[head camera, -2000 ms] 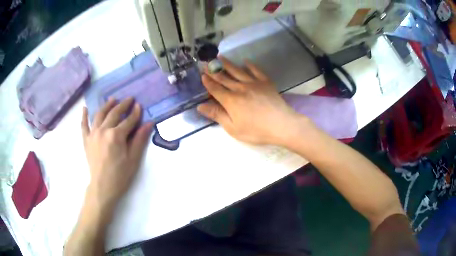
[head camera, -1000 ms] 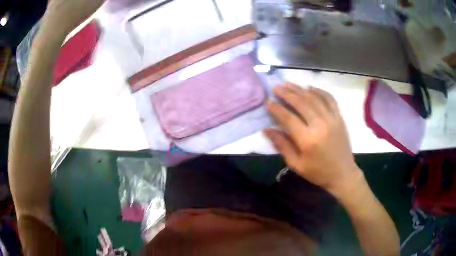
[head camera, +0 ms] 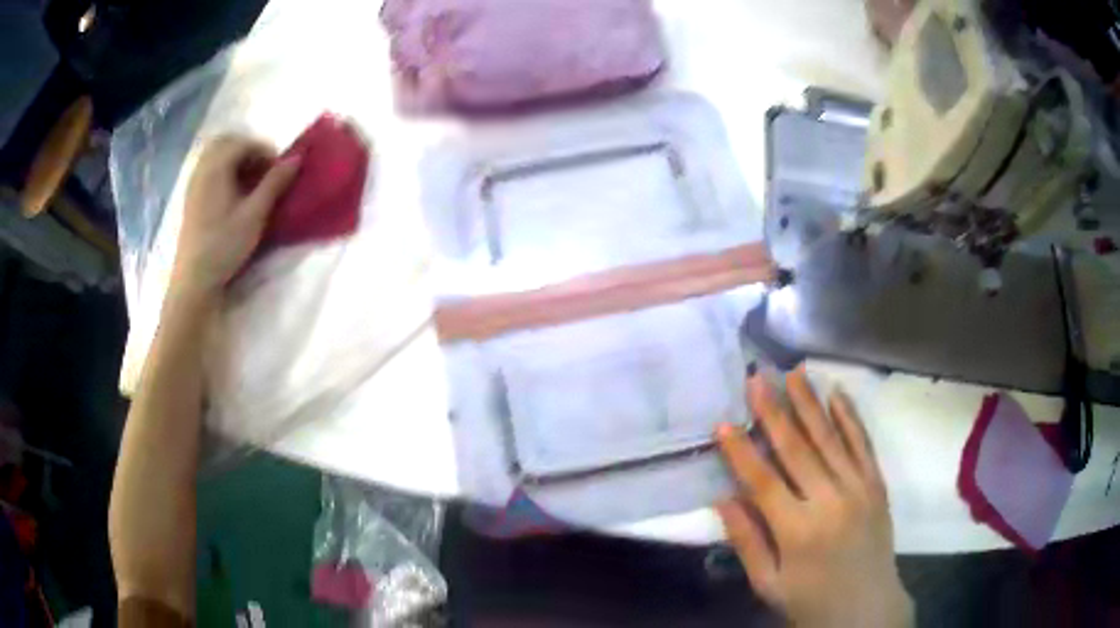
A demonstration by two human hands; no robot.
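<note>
The clear plastic template (head camera: 590,472) lies open on the white table, its pink-brown hinge strip (head camera: 602,294) across the middle. No panel shows on either leaf. My left hand (head camera: 233,202) is at the left, thumb and fingers closed on the edge of a dark red panel (head camera: 329,184) at the small red pile; whether it is lifted, I cannot tell. My right hand (head camera: 811,491) lies flat with fingers apart at the lower leaf's right edge, fingertips touching it. A stack of mauve panels (head camera: 528,49) lies beyond the template.
The sewing machine head (head camera: 946,123) stands at the upper right over its metal bed plate (head camera: 909,307). Black-handled scissors (head camera: 1077,417) lie at the bed's right end, by a sewn red and mauve piece (head camera: 1019,472). Clear plastic sheet (head camera: 184,135) is at the left table edge.
The view has shifted. My left hand has come down onto the red pile. The mauve panel seen on the lower leaf no longer shows there. My right hand stays by the template's right edge.
</note>
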